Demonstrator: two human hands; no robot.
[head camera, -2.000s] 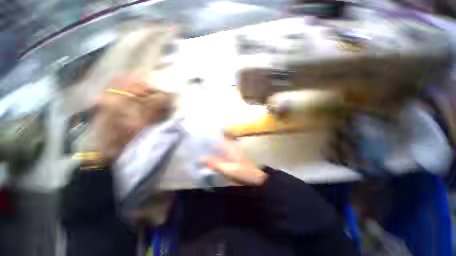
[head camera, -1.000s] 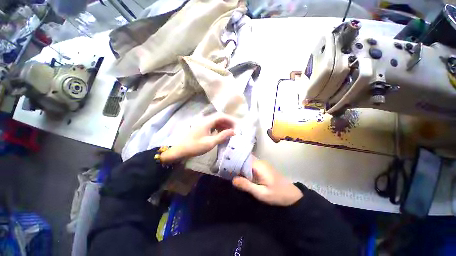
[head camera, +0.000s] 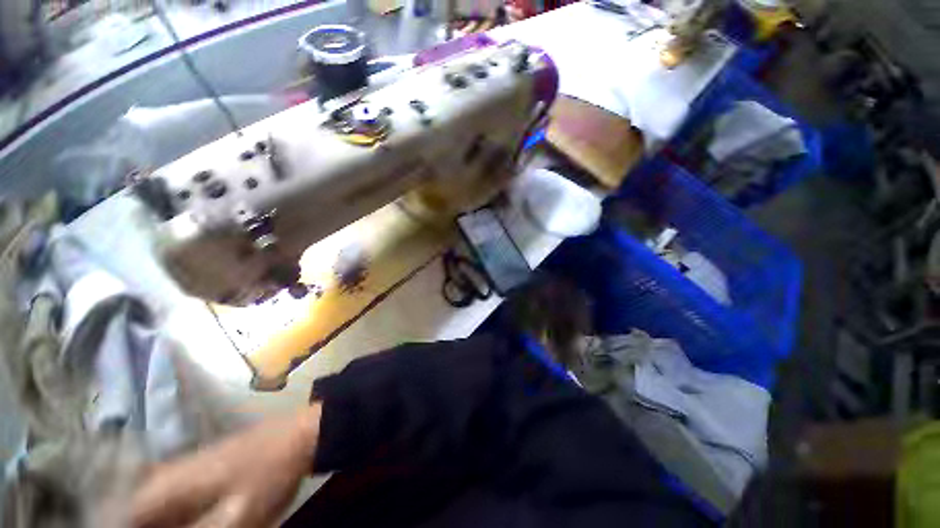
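The garment, beige cloth with pale grey-white lining, lies crumpled at the left edge, left of the machine's needle end. One bare hand in a black sleeve, my right hand, is at the lower left, blurred, over the cloth's lower part; its fingertips blur into the cloth, so its grip cannot be told. My left hand is not in view. The cream sewing machine stands above and right of this hand, with its yellow-brown bed plate below the head.
Black-handled scissors and a smartphone lie right of the bed plate. A white roundish item is beyond them. A dark thread spool stands behind the head. Blue crates with cloth pieces are at the right.
The view has swung right, so the machine and garment sit further left and the crates show. My left hand has left the picture. The cuff-like section between the hands is no longer seen.
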